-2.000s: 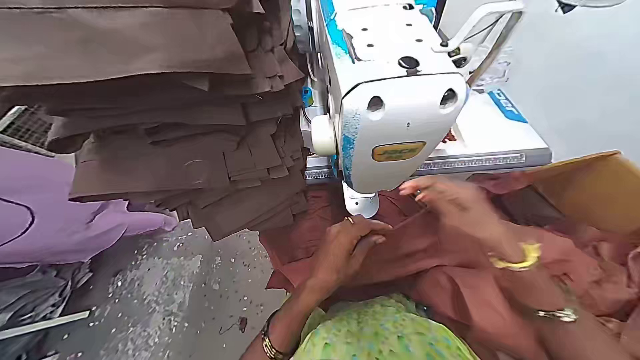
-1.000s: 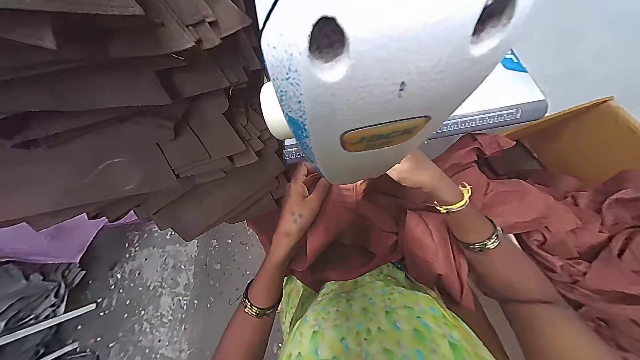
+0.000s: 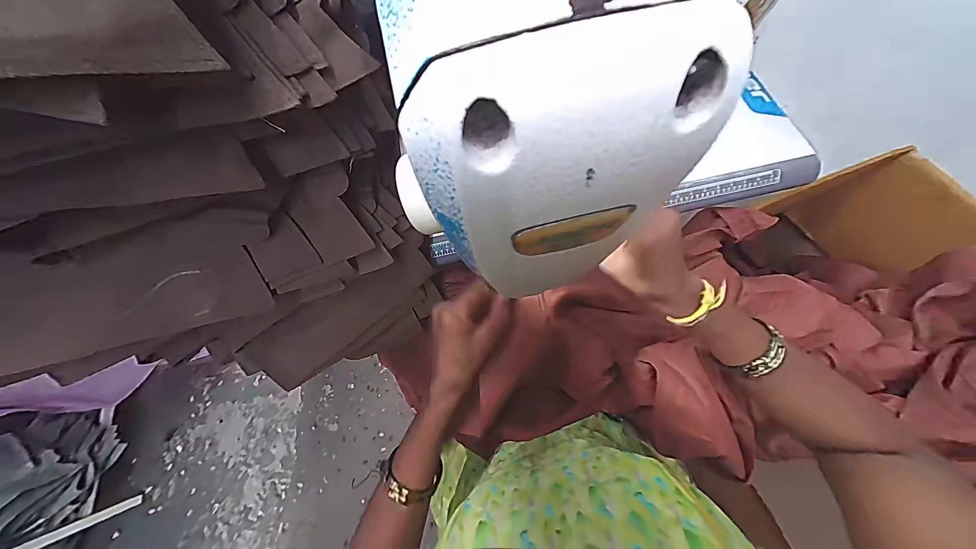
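Note:
The white head of a sewing machine (image 3: 572, 145) fills the upper middle and hides its needle area. Reddish-brown fabric (image 3: 549, 366) lies under it and spreads over my lap and to the right. My left hand (image 3: 467, 335), blurred, is on the fabric just below the machine head's lower left edge, with its fingers bent. My right hand (image 3: 648, 255), also blurred, is at the head's lower right edge beside the fabric, its fingertips partly hidden. Whether either hand grips the cloth is unclear.
A tall stack of dark brown cut fabric pieces (image 3: 152, 221) stands close on the left. A cardboard box (image 3: 877, 206) holds more reddish fabric on the right. Purple cloth (image 3: 84, 389), grey cloth (image 3: 46, 473) and a pale rod (image 3: 84, 522) lie at lower left.
The view has moved much closer to the machine head since two seconds ago. Since one second ago, my left hand has come off the head's lower left edge, slightly down and right.

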